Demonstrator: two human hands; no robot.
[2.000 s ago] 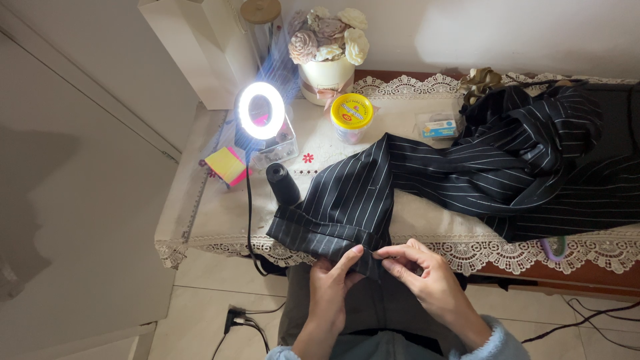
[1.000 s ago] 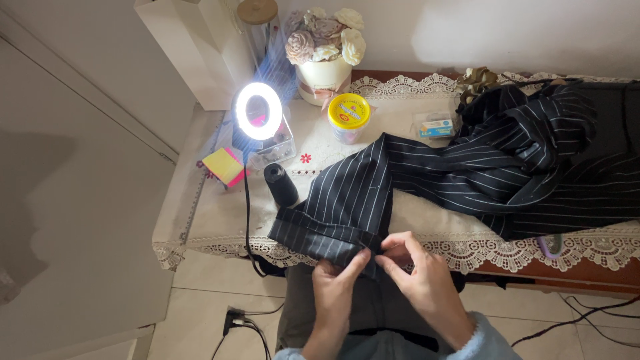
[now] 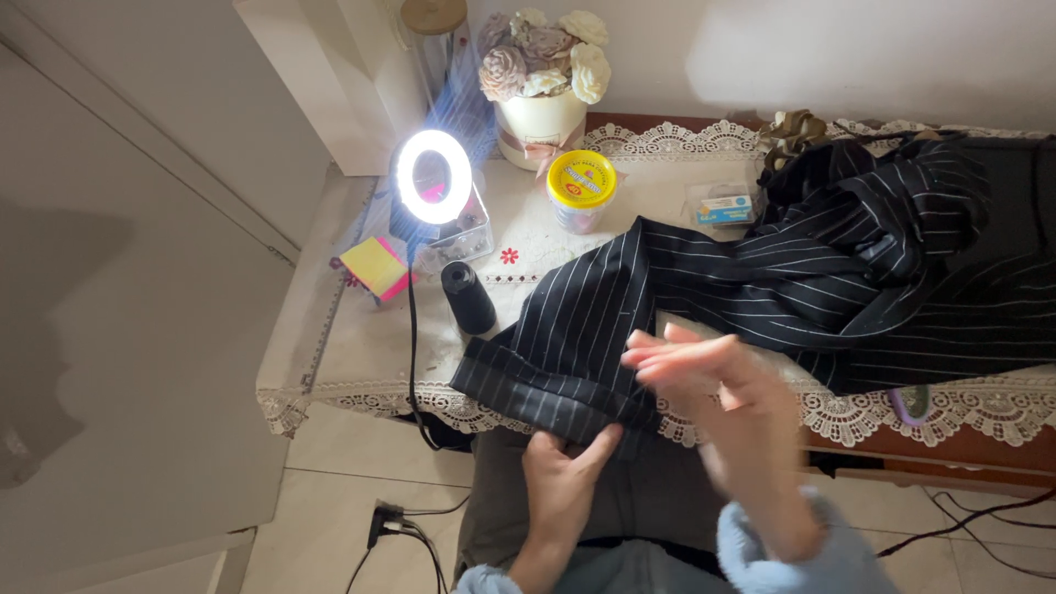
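Note:
Black pinstriped fabric [image 3: 577, 305] lies over the tabletop, its folded, hem-like end hanging at the front edge above my lap. At that end, my left hand [image 3: 565, 474] grips the cloth between thumb and fingers. Raised just right of the fold is my right hand [image 3: 718, 379], blurred, with its fingers extended; whether a needle or thread is between them cannot be made out. A spool of black thread [image 3: 468, 299] stands left of the fabric. Behind it, a lit ring lamp [image 3: 435, 176] shines beside a clear plastic box [image 3: 462, 235] of small items.
A yellow-lidded tub [image 3: 582, 181], a pot of artificial flowers [image 3: 540, 120] and a small packet [image 3: 724, 206] stand toward the back. Sticky notes [image 3: 375, 268] lie at left. The lamp's cable [image 3: 413, 355] drops over the lace tablecloth's [image 3: 355, 396] edge. Plugs and cables [image 3: 384, 524] are on the floor.
My right hand has let go of the fabric's edge and lifted up and away, its fingers now spread. My left hand stays at the folded end.

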